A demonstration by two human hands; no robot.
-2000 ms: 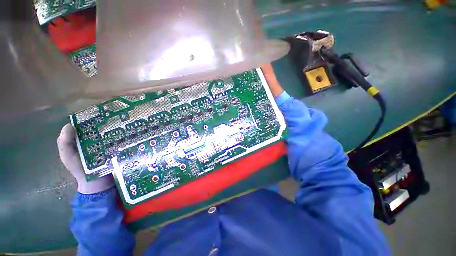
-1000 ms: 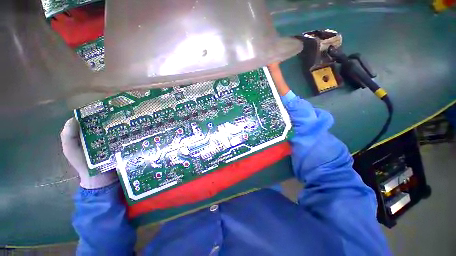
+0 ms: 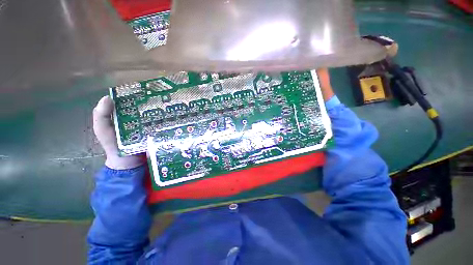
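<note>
A large green printed circuit board (image 3: 223,124) with a white border lies over a red board tray (image 3: 238,181) in front of me. My left hand (image 3: 110,135), in a white glove, holds the board's left edge. My right hand (image 3: 324,84), bare, is at the board's upper right edge; its fingers are hidden behind the fume hood, so its grip cannot be seen. The translucent fume extraction hood (image 3: 269,39) hides the board's far edge.
The soldering iron (image 3: 412,93) rests in its stand at the right, beside the yellow sponge (image 3: 372,88). Another board (image 3: 150,32) lies at the back left. A second hood (image 3: 62,46) hangs left. A black equipment box (image 3: 425,207) stands below the right edge.
The whole view has shifted, so the board, hands and stand appear further right and the board less tilted. Both hands keep their places at the board.
</note>
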